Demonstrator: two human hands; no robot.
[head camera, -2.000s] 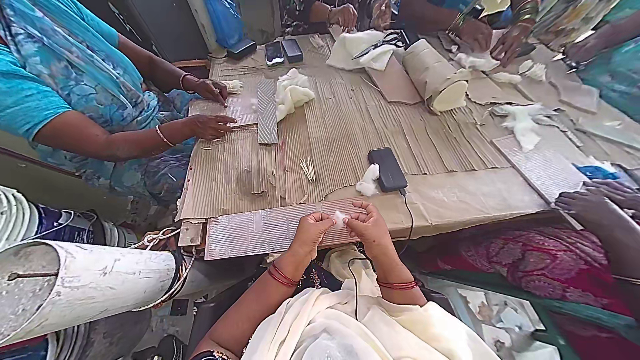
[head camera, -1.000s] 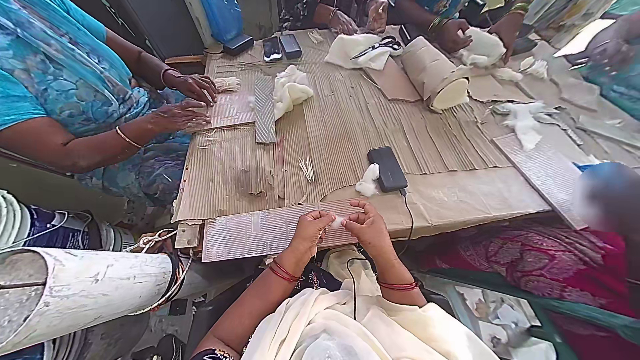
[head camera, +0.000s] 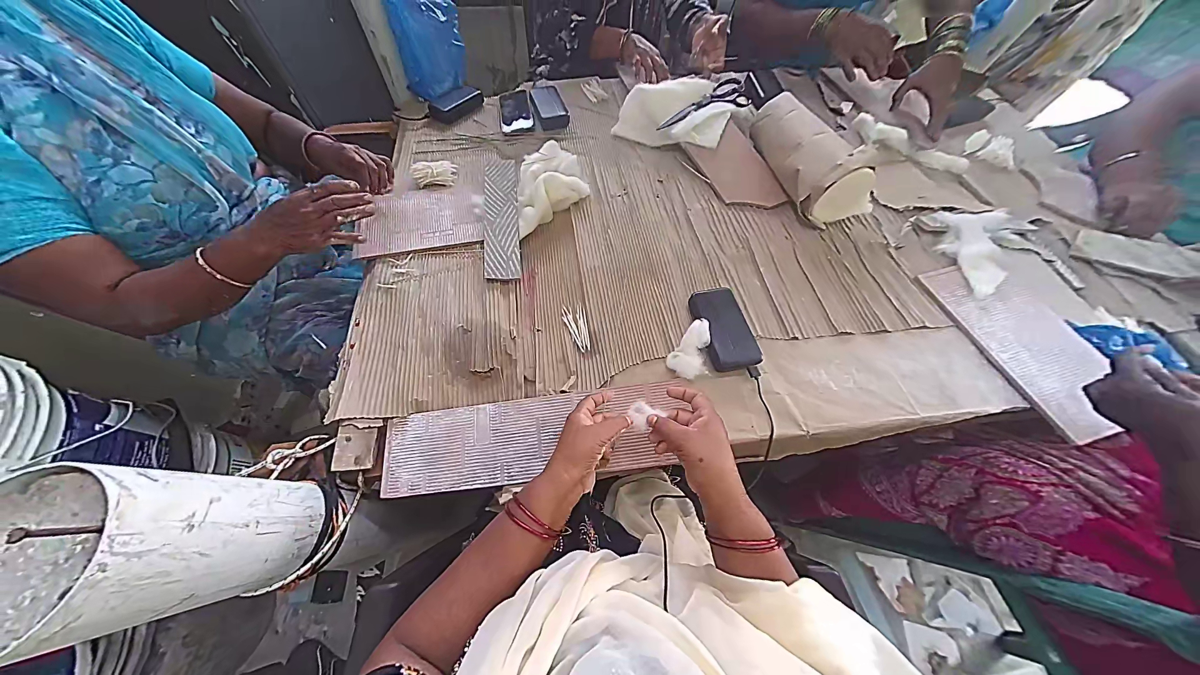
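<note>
A small tuft of white cotton (head camera: 643, 413) is pinched between my left hand (head camera: 592, 433) and my right hand (head camera: 692, 429), over a ridged, pale pinkish board (head camera: 478, 445) at the near table edge. Just beyond my right hand, a larger piece of cotton (head camera: 691, 350) touches a dark power bank (head camera: 725, 328), whose cable hangs over the edge. Several thin white sticks or rolled wicks (head camera: 577, 330) lie on the corrugated cardboard (head camera: 637, 253) farther in.
Co-workers' hands (head camera: 323, 211) are at the left, far and right sides. Scissors (head camera: 703, 101) rest on cotton beside a cardboard roll (head camera: 811, 159). Phones (head camera: 532, 110), a patterned strip (head camera: 502, 220) and another ridged board (head camera: 1017, 352) lie on the table. A large white pipe (head camera: 187, 534) stands at lower left.
Both my hands stay over the ridged board, fingers shifting slightly around the cotton. At far right, a co-worker's hand has moved off the board there.
</note>
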